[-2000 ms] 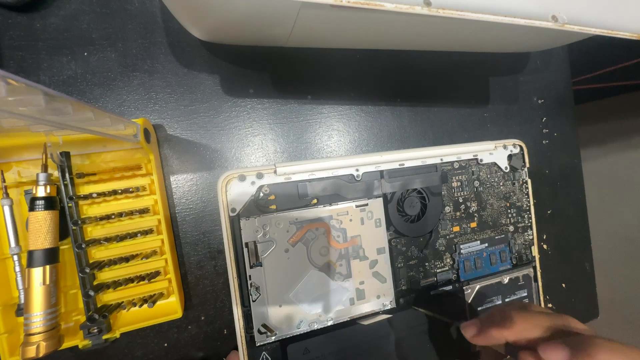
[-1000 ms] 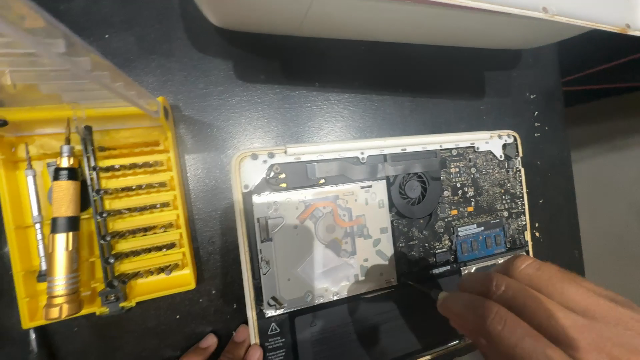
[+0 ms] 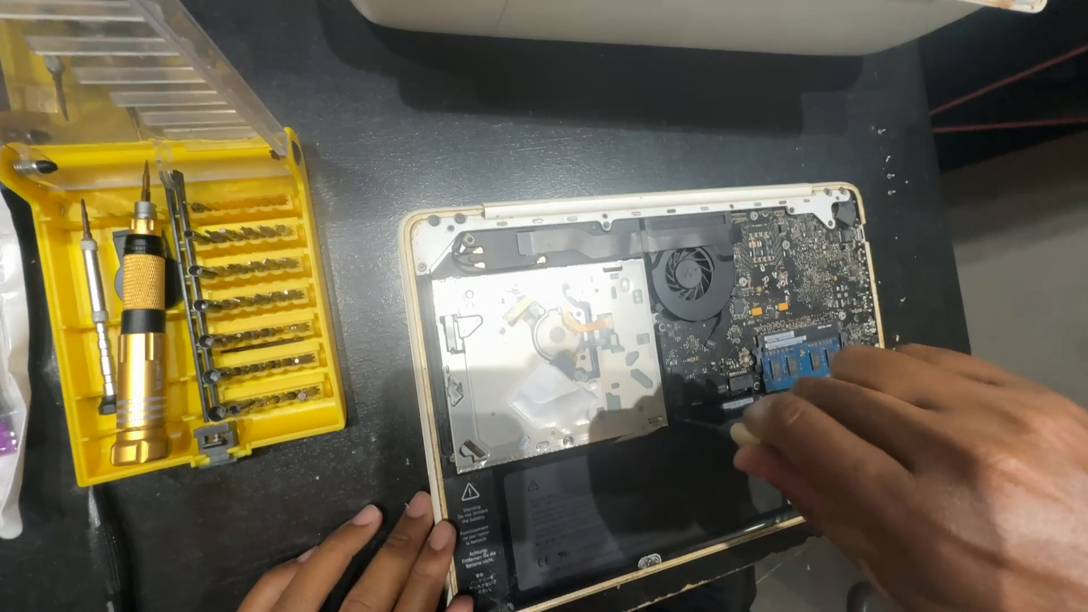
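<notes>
An opened laptop (image 3: 442, 204) shows its inside, with a silver optical drive (image 3: 552, 365), a black fan (image 3: 693, 276), blue memory modules (image 3: 795, 361) and a black battery (image 3: 612, 518). My left hand (image 3: 365, 561) rests with spread fingers against the laptop's lower left edge. Over the right part of the laptop is my right hand (image 3: 926, 467), its thumb and index finger close together just below the memory modules. Whether it holds anything is hidden. The hand covers the lower right corner of the laptop.
On the left, a yellow bit case (image 3: 323, 374) lies with its transparent lid (image 3: 212, 85) raised. It holds a gold screwdriver (image 3: 143, 340), a slim silver screwdriver (image 3: 98, 306) and rows of bits. A white casing (image 3: 637, 25) stands at the back. Small screws (image 3: 890, 174) lie at the right.
My left hand has come further into view at the laptop's left edge. My right hand has moved up over the right part of the laptop. The thin tool seen at its fingertips earlier no longer shows.
</notes>
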